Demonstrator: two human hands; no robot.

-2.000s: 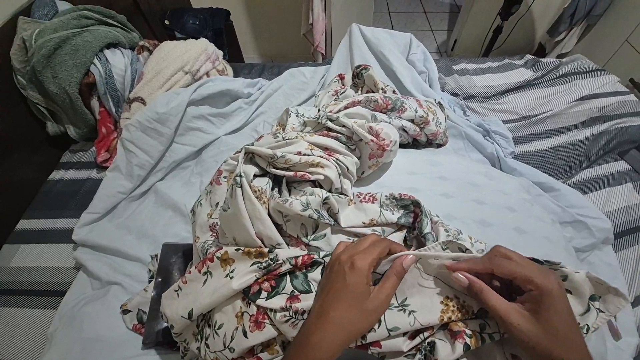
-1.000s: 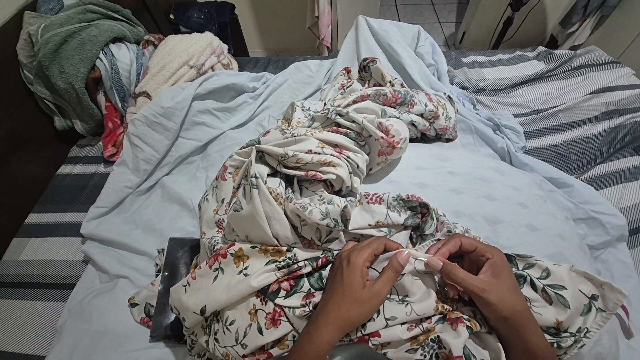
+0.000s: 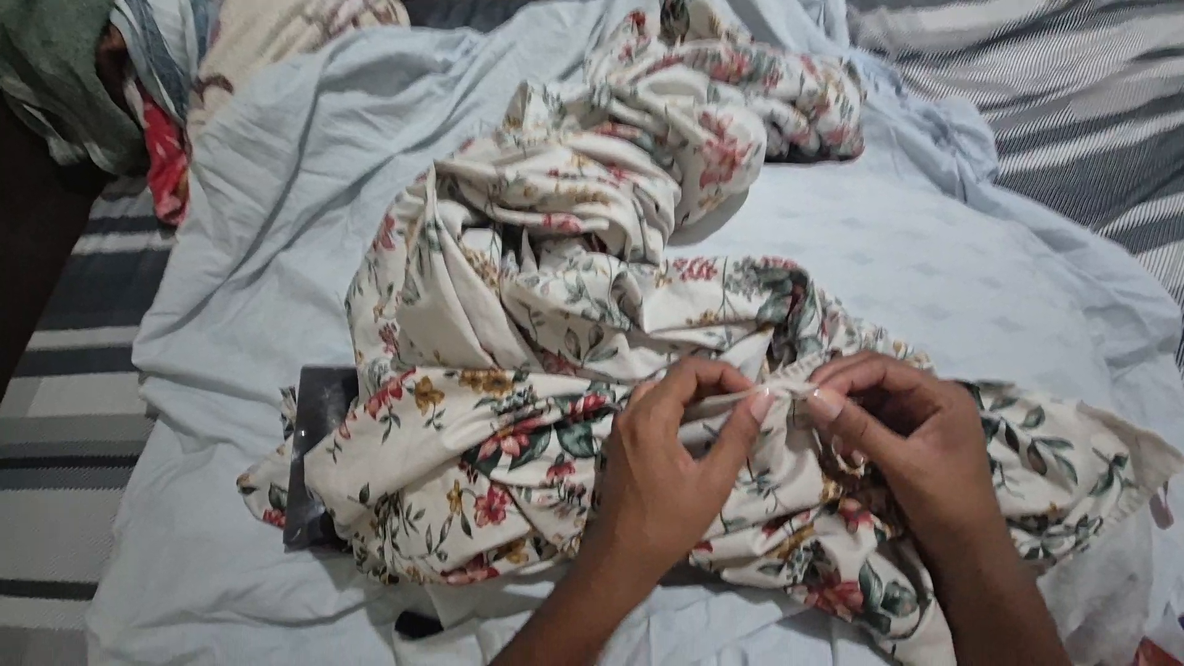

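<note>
A large cream fabric with red, yellow and green floral print (image 3: 546,472) lies bunched and twisted from the lower middle up to the top. My left hand (image 3: 675,453) pinches its gathered hem between thumb and forefinger. Close beside it, my right hand (image 3: 906,444) pinches the same hem, with only a short puckered stretch between the fingertips. The rest of the floral fabric spreads out beyond my right wrist. A dark flat panel (image 3: 310,462) is partly covered by the fabric at the left.
Under the floral fabric is a rumpled pale blue sheet (image 3: 250,277), over a striped grey and white bedcover (image 3: 65,462). A green towel (image 3: 55,83) and a cream blanket (image 3: 268,46) are piled at the upper left. A small black object (image 3: 419,625) lies near the bottom edge.
My hands have come closer together along the hem, which was stretched wider between them two seconds ago. The view has tilted down.
</note>
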